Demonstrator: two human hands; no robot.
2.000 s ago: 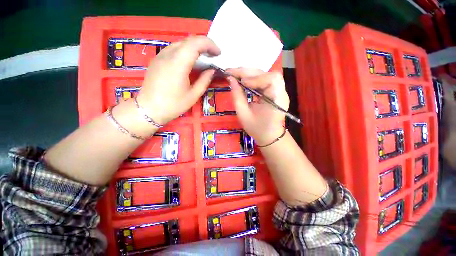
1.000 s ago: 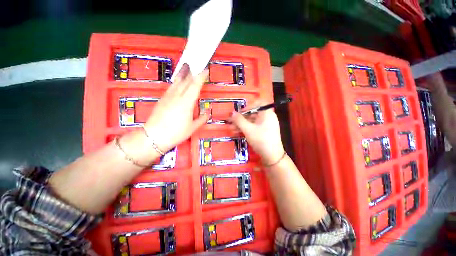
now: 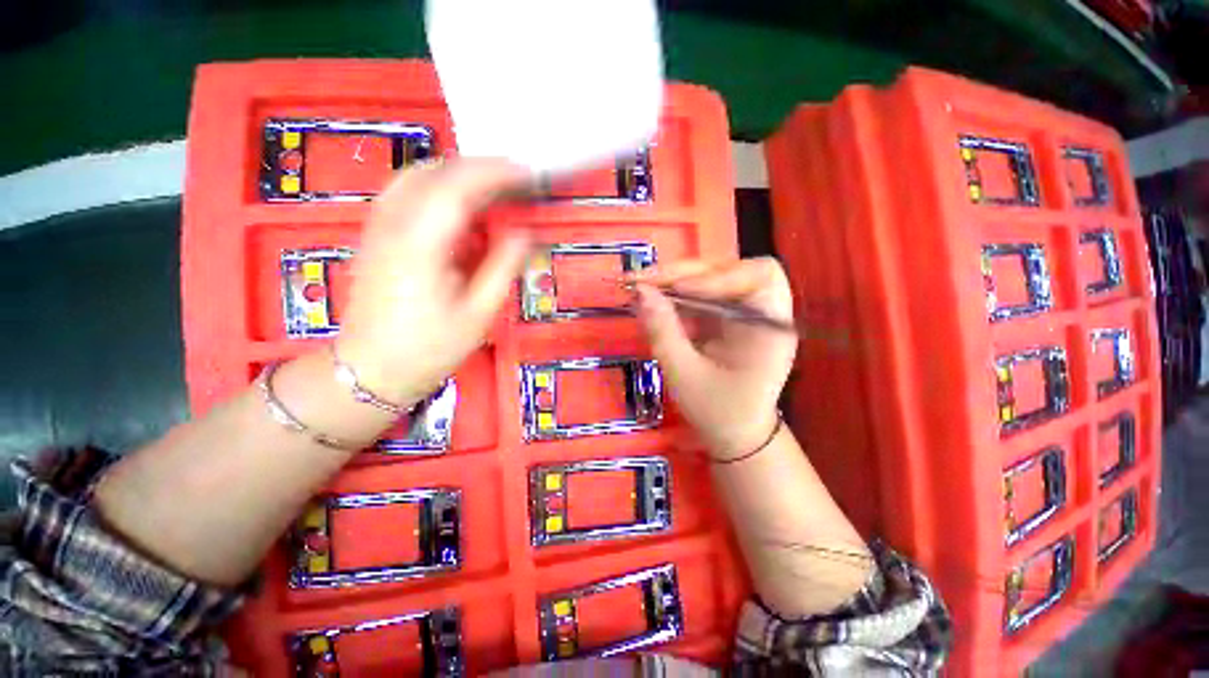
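My left hand (image 3: 431, 278) holds a white adhesive sheet (image 3: 544, 80) at its lower edge, above the top of the red foam tray (image 3: 501, 530); hand and sheet are blurred. My right hand (image 3: 729, 338) holds thin dark tweezers (image 3: 716, 305), their tip pointing left over the window of a phone frame (image 3: 590, 315) in the right column, second row. Whether the tip carries a piece is too small to tell. Each visible pocket holds a dark, silver-edged frame with yellow pads at its left end. My left hand partly hides frames in the left column.
A stack of red trays (image 3: 849, 305) stands at the right, its top one filled with frames (image 3: 1032, 384). A pale rail (image 3: 93, 186) runs behind the working tray, with a green surface (image 3: 172, 40) beyond. Dark items lie at the far right edge.
Since one second ago, the sheet has turned broader towards the camera. The tweezers have changed angle and now point left over the second-row frame. Two seconds ago, their tip was at the sheet.
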